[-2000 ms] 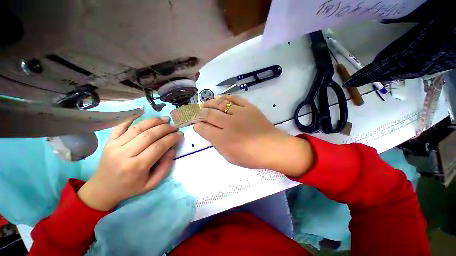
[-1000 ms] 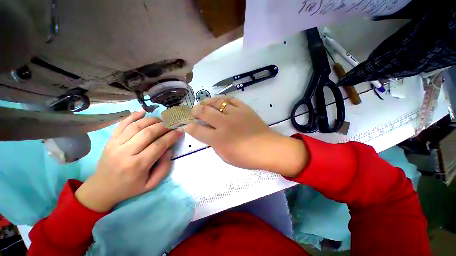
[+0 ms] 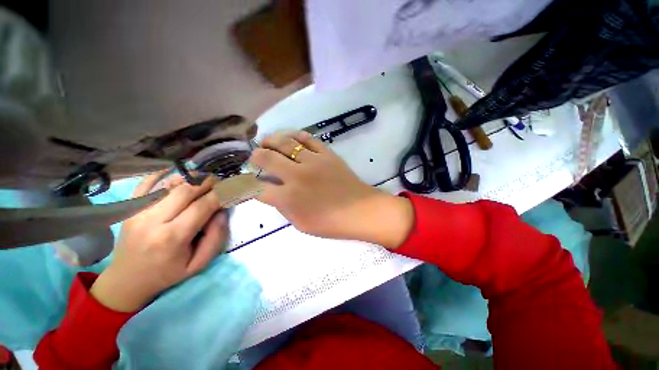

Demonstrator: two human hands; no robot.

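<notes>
My left hand (image 3: 168, 237) is at the needle area, fingers bent, fingertips partly hidden by the sewing machine (image 3: 155, 79). Sheer aqua fabric (image 3: 194, 318) lies around my left wrist and hangs over the table's front edge. My right hand (image 3: 321, 189) is just right of the needle area, fingers bent together, a ring on one finger. A tan ribbed piece (image 3: 240, 190) shows between the fingertips of both hands; I cannot tell whether either hand grips it. The needle and any fabric under the fingertips are hidden.
Black snips (image 3: 348, 121) lie beyond my right hand. Large black shears (image 3: 437, 144), a wooden-handled tool (image 3: 470, 124) and a white pen (image 3: 459, 78) lie farther right. Dark checked cloth (image 3: 556, 79) and a paper note (image 3: 419, 36) hang at the top. A marked strip (image 3: 591, 137) is far right.
The view has shifted, so the table items appear farther left. My left fingers have bent in more at the needle area. The right fingers now cover the tips of the snips.
</notes>
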